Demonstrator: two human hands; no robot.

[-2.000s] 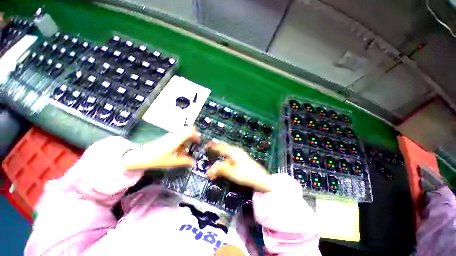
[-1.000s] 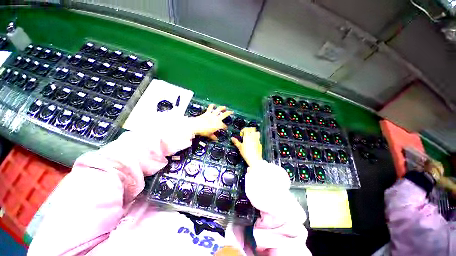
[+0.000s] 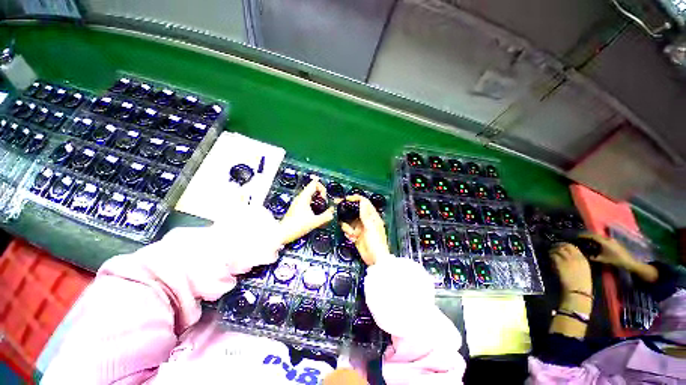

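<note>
My left hand (image 3: 302, 216) holds a round black watch body (image 3: 319, 203) above the back part of the centre tray. My right hand (image 3: 366, 231) holds another round black watch body (image 3: 348, 210) close beside it, fingers around its edge. The two units are nearly side by side. The centre blister tray (image 3: 299, 257) lies below my hands, with dark round units in its front rows and some pockets showing white glare. My forearms and hands hide part of its middle and left side.
The right blister tray (image 3: 517, 275) has units with red and green lights. Left blister trays (image 3: 154, 218) hold dark units. A white sheet (image 3: 213, 180) carries one black unit. A yellow pad (image 3: 496, 325) lies below the right tray. A neighbour's hands (image 3: 575, 271) are at far right, near an orange sheet (image 3: 594, 208).
My hands have risen from the tray's back pockets and now each holds a watch body. The neighbour's hands have moved left, toward the loose black units.
</note>
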